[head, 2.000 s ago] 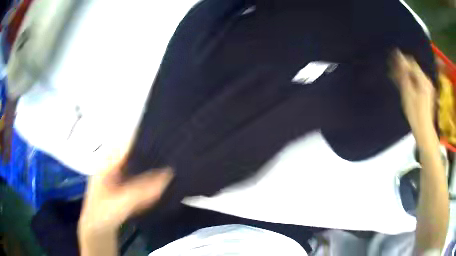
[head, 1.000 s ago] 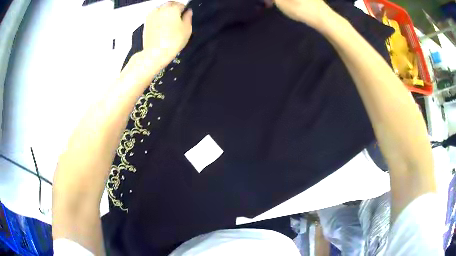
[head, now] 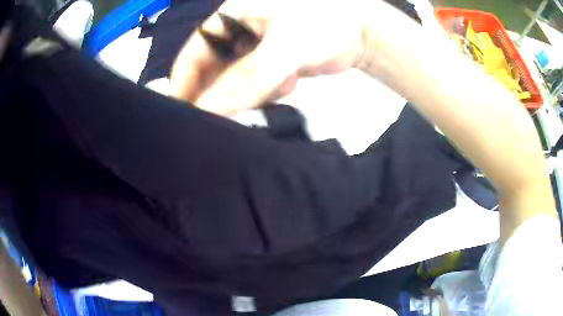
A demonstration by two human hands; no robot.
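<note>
A large black fabric panel (head: 204,185) hangs in folds across the left and middle, with a small white square (head: 244,303) near its bottom edge. My right hand (head: 253,62) reaches in from the right to the upper left, blurred and overexposed. A small dark tool (head: 229,38), apparently scissors, is tucked in it. Its fingertips are at the panel's upper edge; whether they pinch the cloth is unclear. A strip of my left forearm (head: 13,287) shows at the lower left edge; my left hand is not visible.
White table cover (head: 444,237) shows around the cloth. More dark fabric (head: 170,37) lies behind my right hand. A dark rounded object (head: 476,190), perhaps the iron, is by my right forearm. A red basket (head: 515,52) with yellow pieces is upper right. Blue plastic is upper and lower left.
The black panel has been swung left and now hangs bunched; its gold trim no longer shows. My right hand has moved left. My left hand has gone from view.
</note>
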